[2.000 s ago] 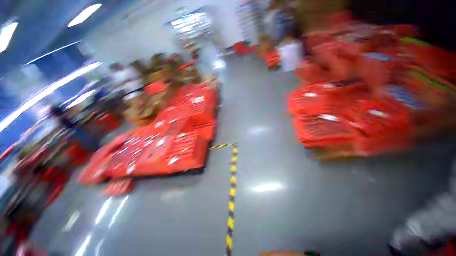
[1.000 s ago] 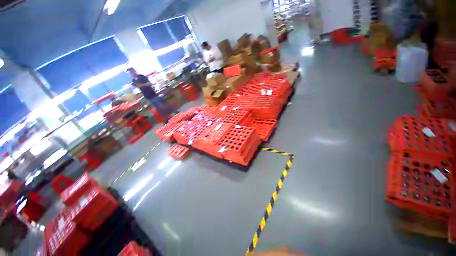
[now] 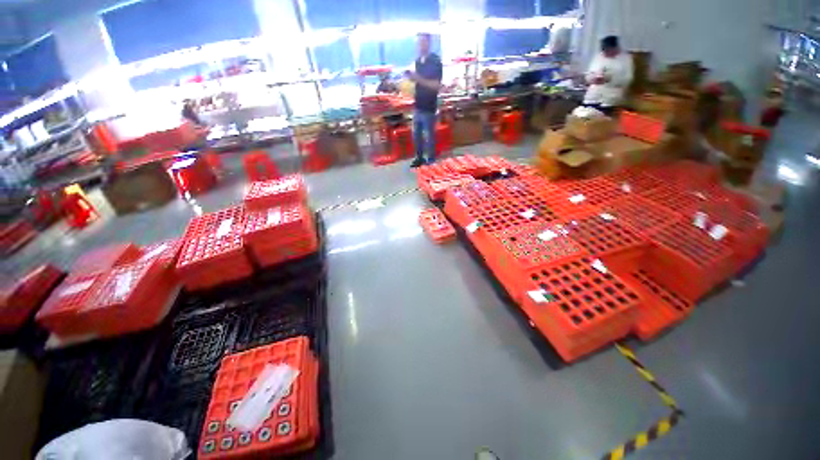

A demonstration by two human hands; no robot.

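Note:
No hand of mine shows. Nearest in front, a stack of red-orange foam trays [image 3: 299,358] sits on a black plastic pallet [image 3: 200,345] at the lower left. Small round parts fill the top tray's front pockets, and a white paper slip [image 3: 262,396] lies across it at a slant. More red tray stacks [image 3: 214,249] stand at the pallet's back and left. A rounded white object [image 3: 114,441], cut off by the bottom edge, shows at the lower left; I cannot tell what it is.
A large block of stacked red trays [image 3: 584,294] with white slips stands on the floor at right. Yellow-black floor tape [image 3: 649,375] runs beside it. Cardboard boxes [image 3: 575,154] are behind it. Two people [image 3: 425,97] stand near the long benches at the back; red stools [image 3: 260,165] stand before the benches.
The view has swung left, so the large tray block has shifted right. The near pallet with its trays has come fully into view at left, and the far-right trays have left the picture.

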